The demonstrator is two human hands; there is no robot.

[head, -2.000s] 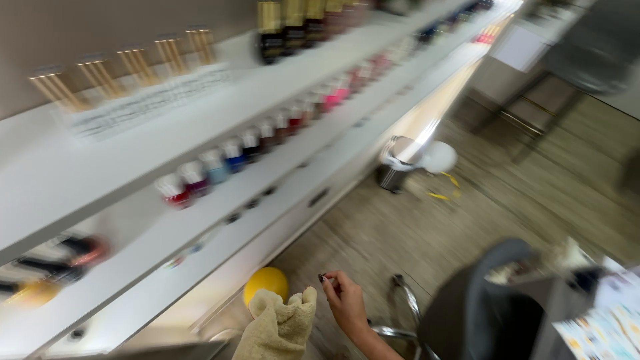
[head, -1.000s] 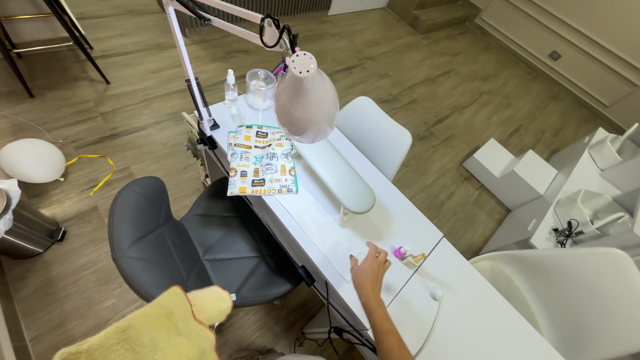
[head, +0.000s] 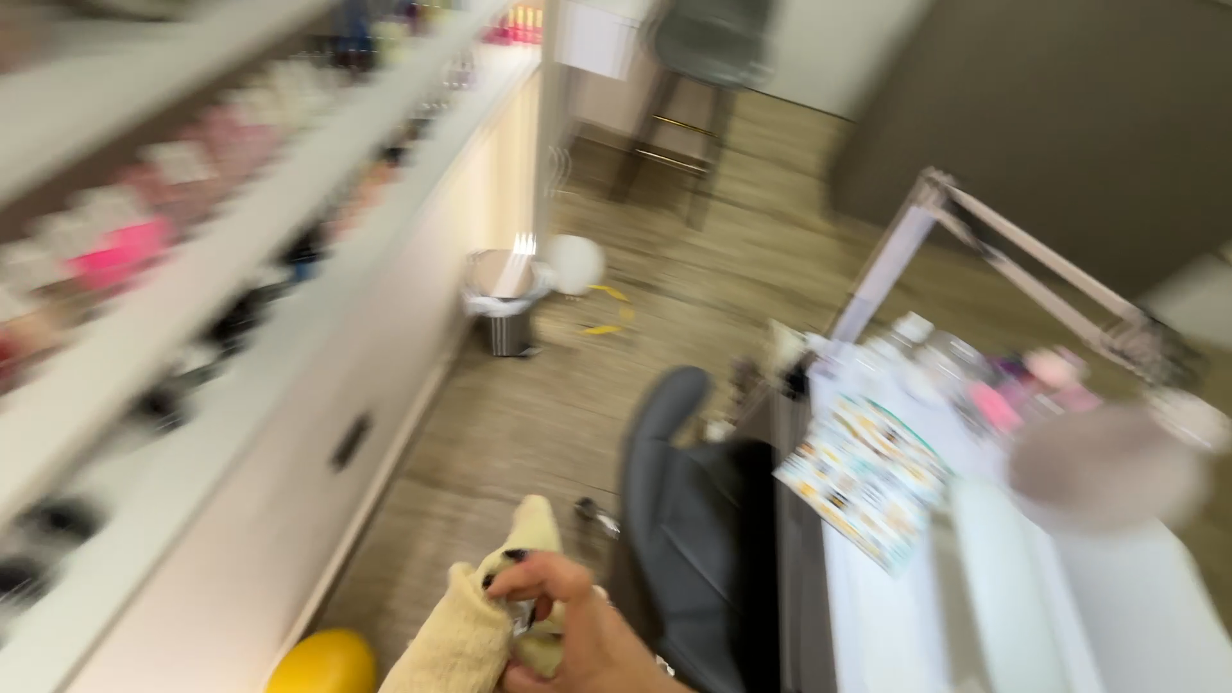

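At the bottom centre, my right hand (head: 577, 621) has its bent fingers against a pale yellow cloth (head: 452, 635). A small shiny thing shows between the fingers, too blurred to name. The cloth covers the place where my left hand would be, so that hand's skin and fingers are hidden. Dark polish shows on the right hand's nails. Left of both, shelves (head: 318, 260) hold rows of nail polish bottles (head: 120, 252), blurred. A yellow round object (head: 324, 664) lies below the cloth's left side.
A grey chair (head: 688, 539) stands right of my hands, beside a white table (head: 885, 616) with a patterned cloth (head: 871, 476) and a lamp (head: 1107, 467). Farther off are a waste bin (head: 510, 322), a white balloon (head: 576, 265) with yellow ribbon on the floor, and a tall stool (head: 712, 43).
The view has swung from the table back to the shelves. My right hand, apart from the cloth and over the table one second ago, is now against the cloth.
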